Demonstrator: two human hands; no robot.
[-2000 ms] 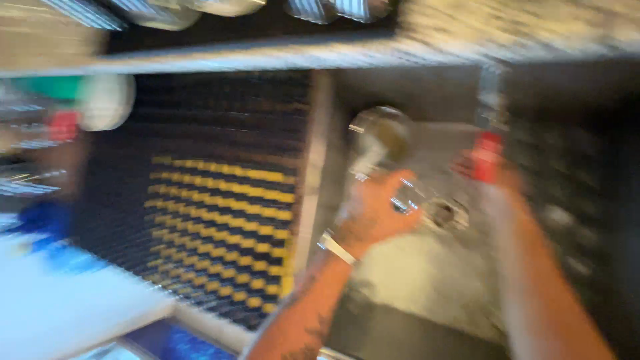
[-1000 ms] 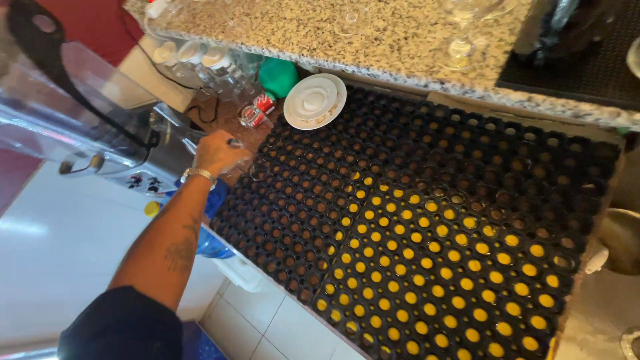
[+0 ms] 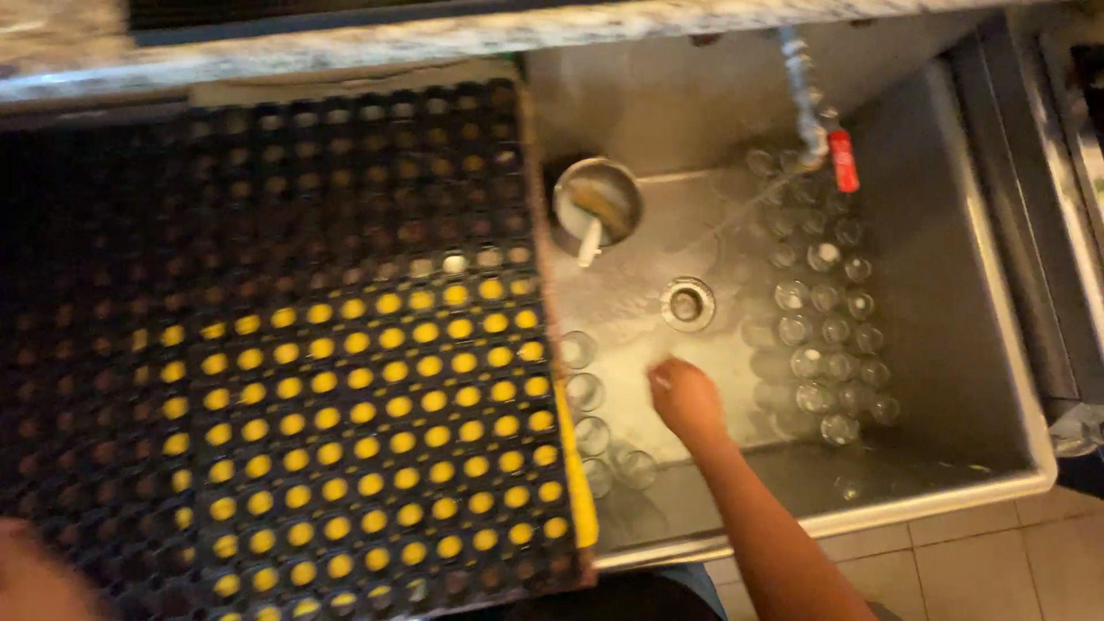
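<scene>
My right hand [image 3: 687, 398] is over the stainless steel sink [image 3: 673, 207], just below the drain [image 3: 687, 304]; its fingers are curled and blurred, and whether they hold something cannot be told. My left hand [image 3: 39, 573] shows only as a blur at the lower left corner, over the black rubber mat [image 3: 362, 379]. Many clear glasses [image 3: 834, 330] stand in rows on the sink's right side, and several more glasses [image 3: 589, 392] stand along its left wall. A metal bowl [image 3: 619, 194] near the upper left of the sink holds liquid and a white-handled brush [image 3: 590, 241].
A tap with a red lever handle [image 3: 843, 161] hangs over the sink's back right, a thin stream of water running from it. A granite ledge [image 3: 345, 47] crosses behind the mat and sink. The sink's metal front rim [image 3: 931, 500] borders the tiled floor [image 3: 975, 548].
The view has swung right, from the mat's far end back to the sink. My left hand, earlier beside cans and glasses at the mat's far end, is now at the lower left corner.
</scene>
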